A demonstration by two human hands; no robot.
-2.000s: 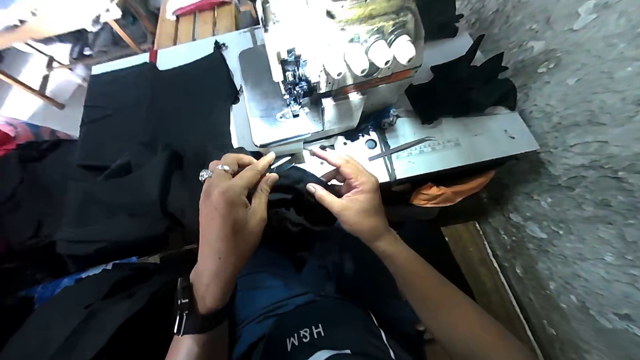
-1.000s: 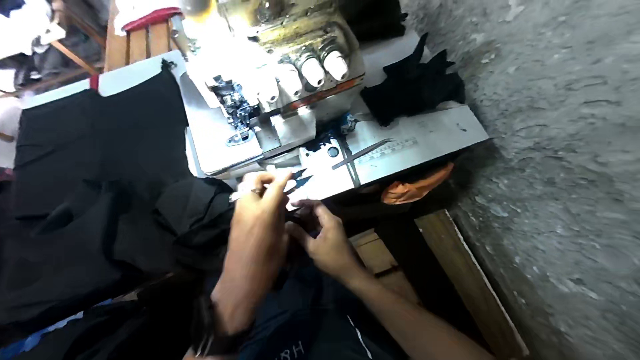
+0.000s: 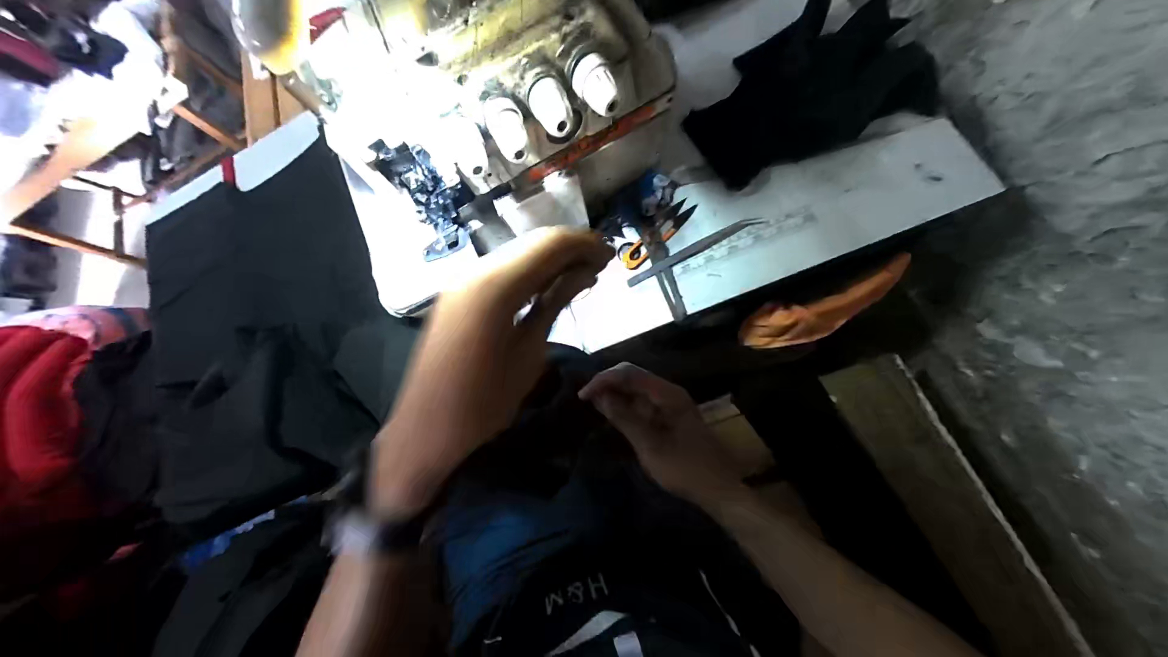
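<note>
My left hand (image 3: 497,342) is blurred and reaches over the near edge of the sewing table, its fingertips beside small thread snips with orange handles (image 3: 636,255). Whether it holds anything is hidden by the fingers. My right hand (image 3: 652,420) is lower, at lap height, its fingers curled near dark fabric; a grip on it cannot be made out. An overlock sewing machine (image 3: 602,137) with several white thread tension dials stands beyond my left hand. Metal tweezers (image 3: 698,249) lie to the right of the snips. Black fabric (image 3: 265,237) spreads over the table's left side.
Dark cloth scraps (image 3: 812,91) lie on the white tabletop (image 3: 876,173) at the right. An orange cloth (image 3: 821,310) hangs below the table edge. A rough grey wall (image 3: 1086,274) bounds the right side. Red fabric (image 3: 41,401) is piled at far left.
My left hand has moved away from my right hand, toward the snips. Two seconds ago both hands were close together at dark fabric. The view has shifted.
</note>
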